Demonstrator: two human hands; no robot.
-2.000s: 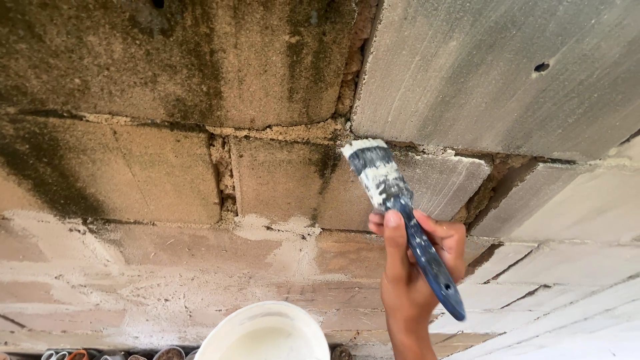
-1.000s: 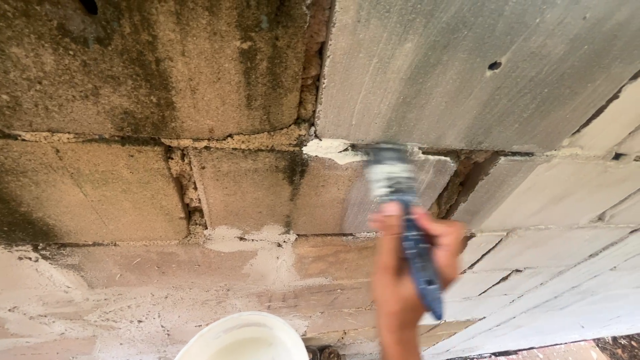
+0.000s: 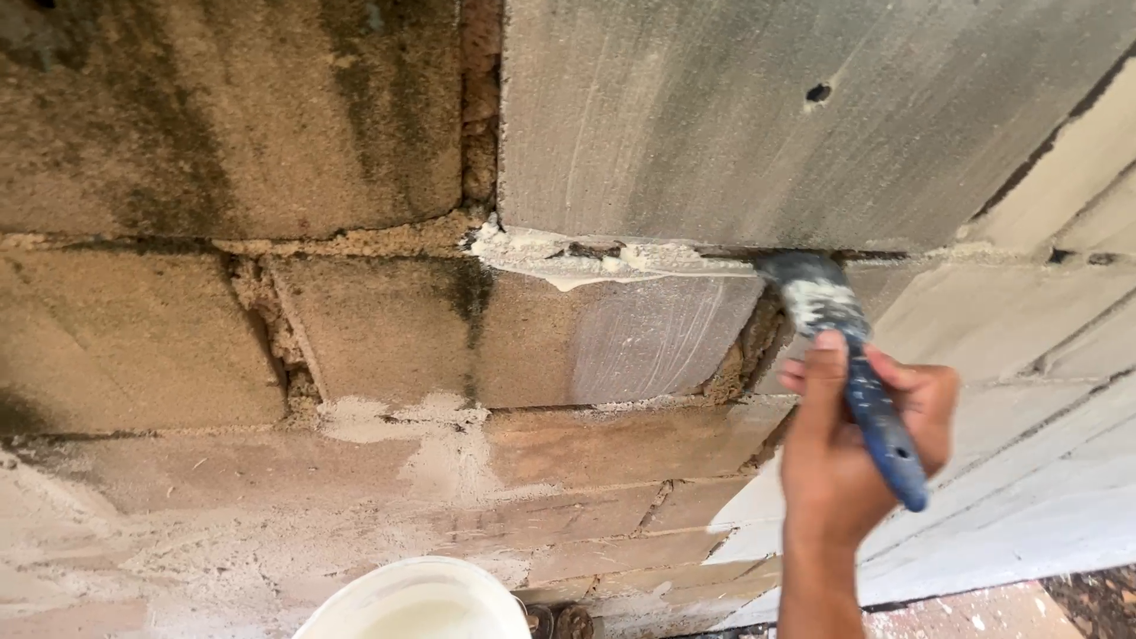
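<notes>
My right hand (image 3: 856, 426) grips a paintbrush (image 3: 874, 399) with a blue handle spattered with white. Its dark bristles press on the mortar joint below a large grey-coated block (image 3: 710, 124). Left of the bristles, thick wet white paint (image 3: 568, 257) lies along the joint and hangs over the top edge of the block beneath, with small gaps showing dark. That lower block (image 3: 532, 328) is bare tan on its left and thinly whitened on its right. A white bucket (image 3: 413, 603) holding white paint is at the bottom. My left hand is out of view.
Bare, dark-stained blocks (image 3: 240, 115) fill the upper left, with rough open joints. White-painted blocks (image 3: 1003, 453) run down the right side. Small round objects (image 3: 572, 621) sit beside the bucket. Paint-spotted ground (image 3: 976, 612) shows at the lower right.
My right hand has moved the brush rightward along the joint from the corner of the grey-coated block. Wet white paint now covers much of that joint, where two seconds ago little showed.
</notes>
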